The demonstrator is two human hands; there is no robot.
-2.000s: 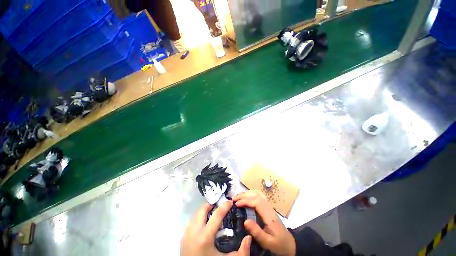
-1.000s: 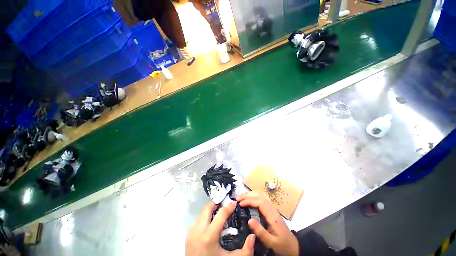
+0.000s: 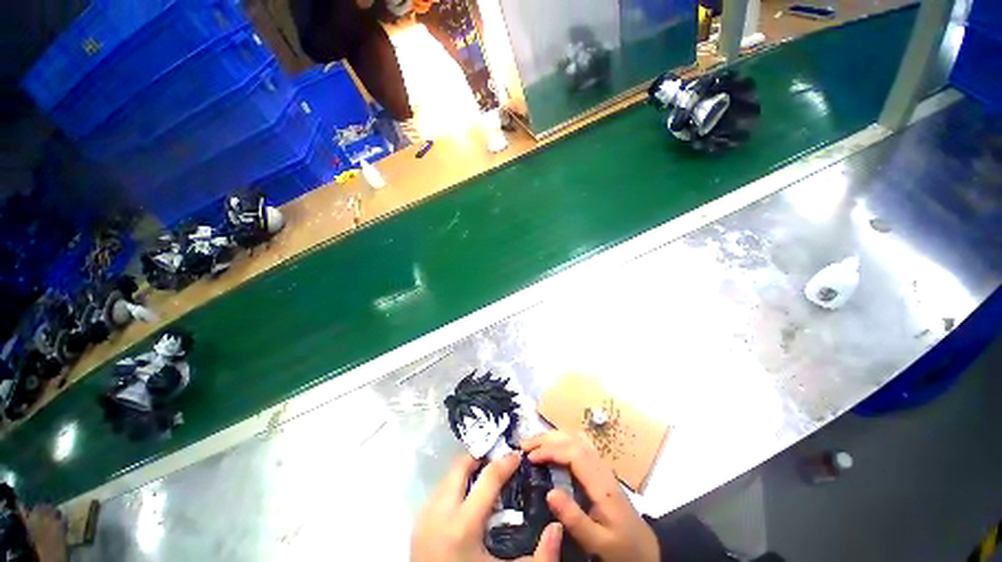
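A figure (image 3: 479, 426) with black spiky hair, a white face and a glossy black jacket is held upright above the metal bench, close to me. My left hand (image 3: 472, 516) grips its left side in the view, with the fingers at the neck and chest. My right hand (image 3: 588, 499) grips the other side, with the fingertips at the shoulder and chest. The hands hide much of the torso. A tan cardboard pad (image 3: 637, 445) with a white blob (image 3: 600, 417) and brown specks lies on the bench just beyond my right hand.
Behind the bench (image 3: 747, 362) runs a green belt (image 3: 494, 231) bearing figures at left (image 3: 148, 384) and upper right (image 3: 703, 110). A white scoop-like piece (image 3: 833, 283) lies at right. Blue crates (image 3: 187, 121) stand upper left. Another person's hand (image 3: 46, 532) shows lower left.
Both figures on the belt have shifted rightward in the view, and the view itself has shifted slightly. Another person's hand has appeared at the lower left. My hands keep nearly the same grip.
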